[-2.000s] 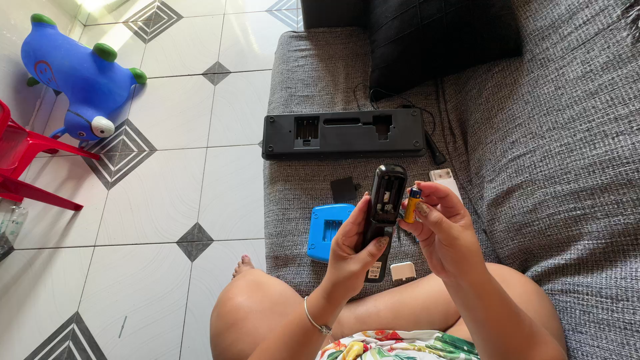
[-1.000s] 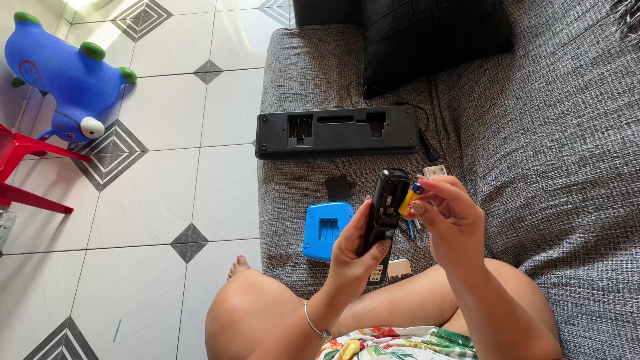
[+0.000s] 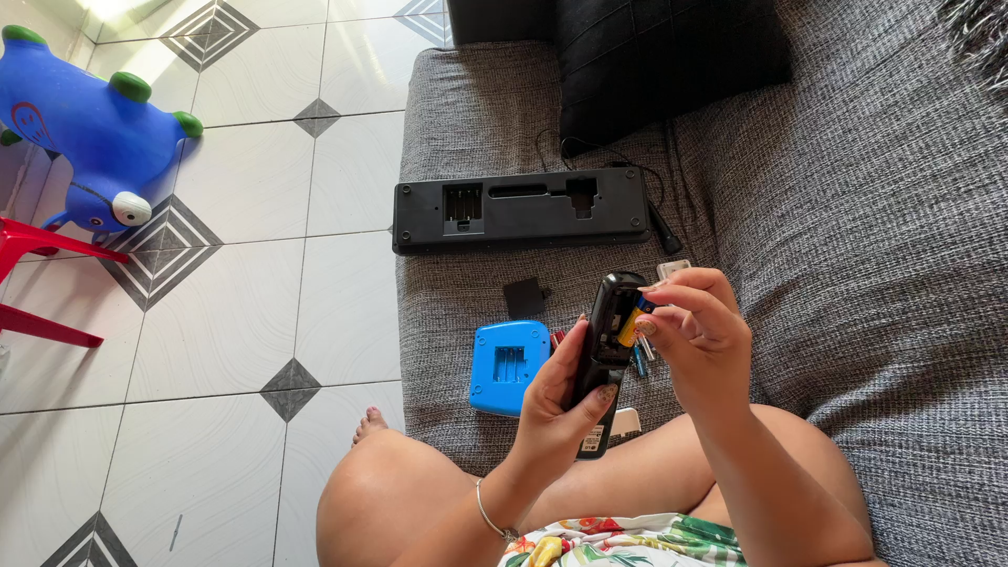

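My left hand (image 3: 563, 394) grips a black remote control (image 3: 609, 315), its back turned up and its battery bay uncovered. At the bay's right edge, my right hand (image 3: 693, 323) pinches a yellow and blue battery (image 3: 632, 321), tilted against the remote. Whether the battery is seated cannot be told. Behind the hands, several loose batteries (image 3: 641, 361) lie on the grey couch cover. Left of them is a blue plastic device (image 3: 510, 368) with an open battery bay. A small black cover (image 3: 524, 298) lies just above it.
A long black keyboard-like device (image 3: 520, 211) lies underside up, beside a black microphone (image 3: 664, 230) and cable. White plastic pieces (image 3: 626, 421) (image 3: 674, 268) lie near the hands. A black cushion (image 3: 669, 63) is at the back. On the tiled floor are a blue toy animal (image 3: 118, 142) and red chair legs (image 3: 51, 327).
The battery in my right hand, upright beside the remote two seconds ago, is now tilted against its open bay. My left hand has kept its hold on the remote.
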